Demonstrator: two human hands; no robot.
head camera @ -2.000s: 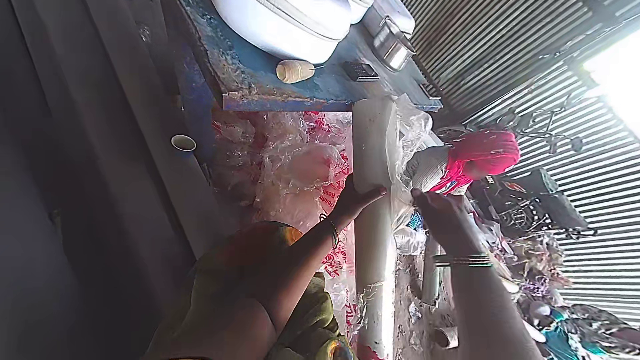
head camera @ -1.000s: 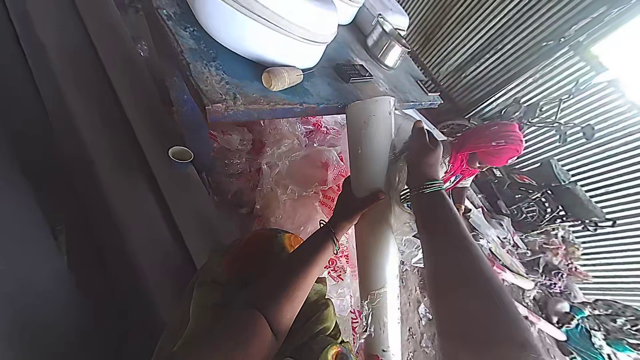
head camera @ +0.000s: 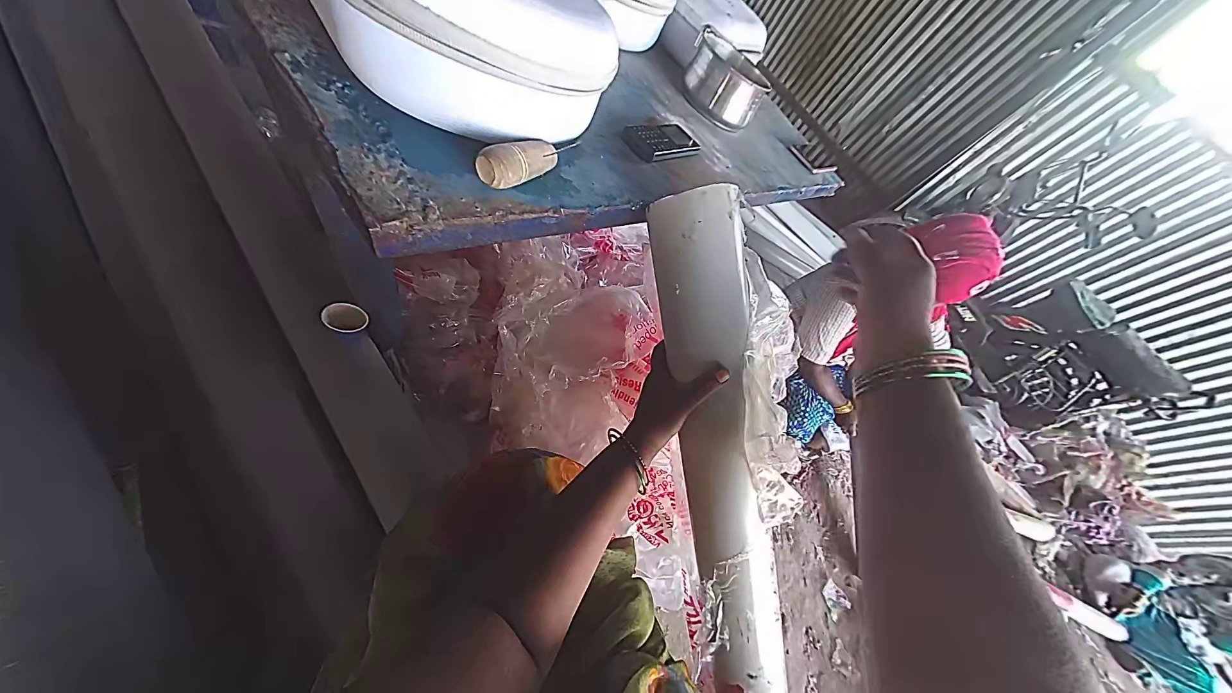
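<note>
A long white tube (head camera: 707, 289), perhaps a plastic pipe or roll, runs from the edge of the blue table down to the bottom of the view. My left hand (head camera: 674, 395) grips its near side, thumb over the surface. Torn clear plastic film (head camera: 770, 385) hangs along the tube's right side. My right hand (head camera: 890, 265) is raised to the right of the tube, apart from it, fingers curled; whether anything is pinched in them cannot be told. Lower down, more film wraps the tube (head camera: 736, 568).
The worn blue table (head camera: 597, 183) bears a wooden-handled awl (head camera: 517, 165), a black calculator (head camera: 661, 141), a steel pot (head camera: 727, 82) and white containers (head camera: 472, 72). Printed plastic bags (head camera: 577, 337) lie below. A person in a pink headscarf (head camera: 962, 255) sits beyond my right hand. A cup (head camera: 345, 318) stands at left.
My right hand was beside the tube's upper part and has moved away to the right. My left hand has stayed on the tube.
</note>
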